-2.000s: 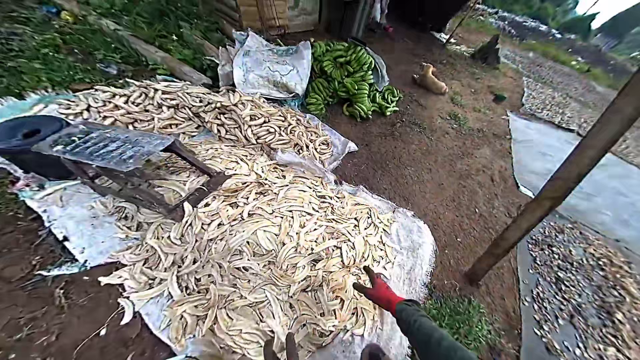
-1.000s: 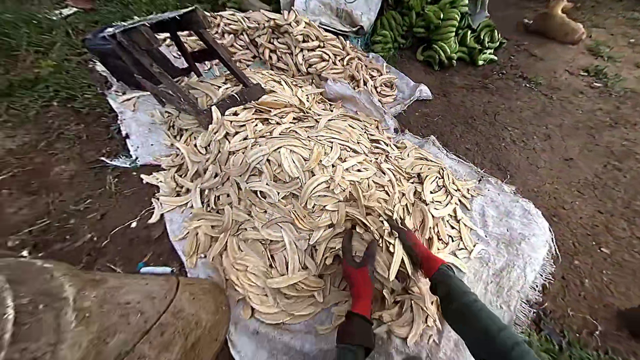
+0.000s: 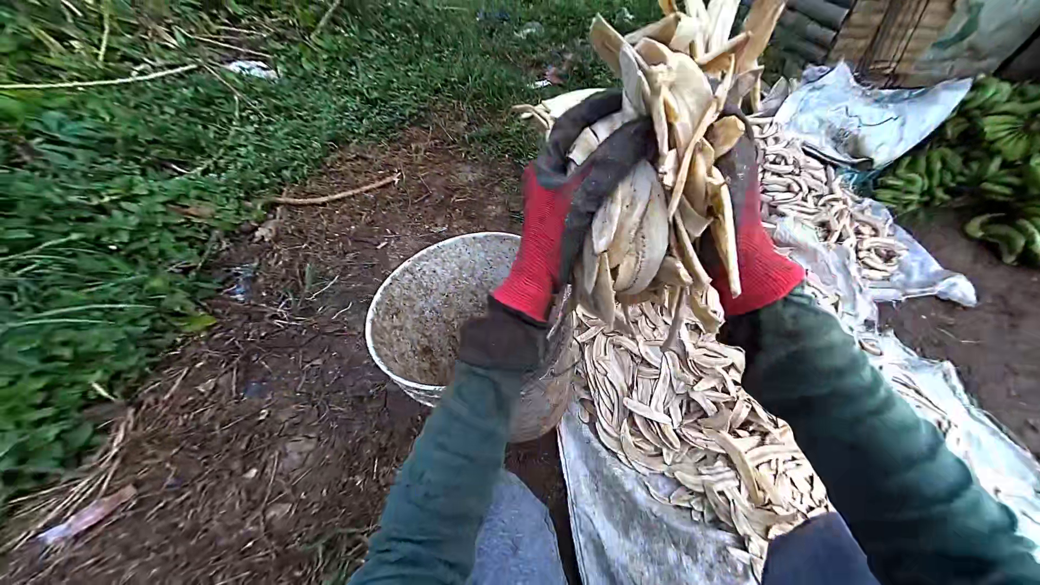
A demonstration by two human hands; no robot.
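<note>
Both my hands wear red and black gloves. Between my left hand (image 3: pixel 573 195) and my right hand (image 3: pixel 747 219) is a thick bundle of pale dried peels (image 3: pixel 650 203), lifted above the ground and pressed from both sides. Some pieces stick up past my fingers and others hang down. Below and left of the bundle stands a dirty white bucket (image 3: pixel 431 317), its open mouth partly hidden by my left wrist. A heap of the same peels (image 3: pixel 691 414) lies beneath my hands on a white woven sheet (image 3: pixel 634 520).
Green plants (image 3: pixel 106 203) and bare brown soil (image 3: pixel 268 455) lie to the left. At the upper right are a white sack (image 3: pixel 865 118), bunches of green bananas (image 3: pixel 975 154) and a wooden wall (image 3: pixel 886 36). A stick (image 3: pixel 337 193) rests on the soil.
One second ago both hands were down at the heap; now they hold a bundle of peels up in the air. The view has swung far, and the bucket is now in sight.
</note>
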